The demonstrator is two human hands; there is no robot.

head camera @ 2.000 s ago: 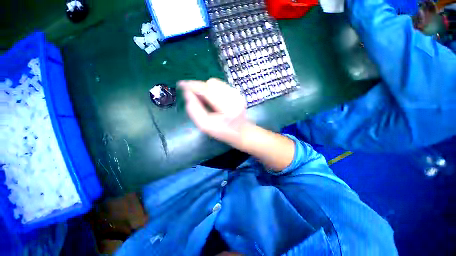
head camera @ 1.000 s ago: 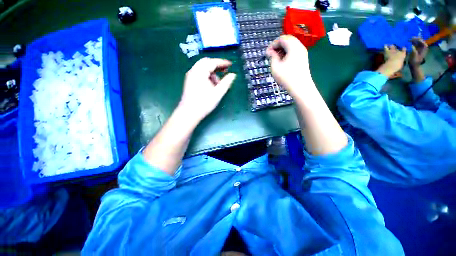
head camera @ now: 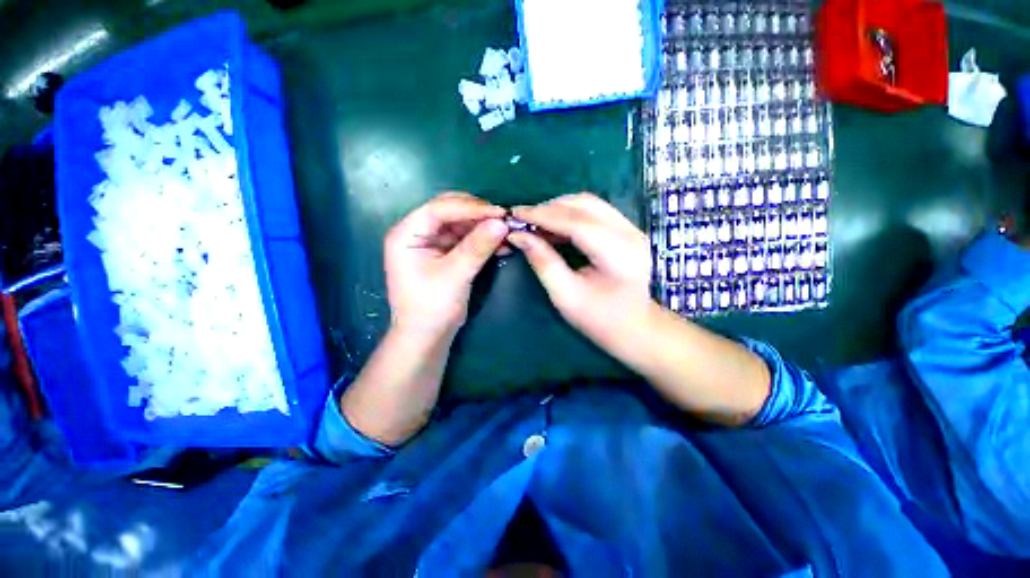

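My left hand (head camera: pixel 441 257) and my right hand (head camera: pixel 590 262) meet at the fingertips above the dark-green tabletop. Between them they hold a small component (head camera: pixel 517 225), dark with a shiny part; the fingers cover most of it, so its shape is unclear. The clear blister tray (head camera: pixel 740 169) lies to the right of my hands, with rows of small shiny parts in its pockets. A small blue bin (head camera: pixel 653 51) with bright white contents stands ahead, against the tray's left side.
A large blue bin (head camera: pixel 269 226) heaped with translucent white pieces stands at left. A loose pile of white plastic pieces (head camera: pixel 491 86) lies beside the small bin. A red bin (head camera: pixel 917 57) holds metallic pieces; a crumpled white item (head camera: pixel 974 93) lies beside it. A neighbour's blue sleeve (head camera: pixel 980 350) shows at right.
My hands have come together at the fingertips; a second ago they were apart, the right over the tray. The view has shifted, and the neighbour's hands are out of view.
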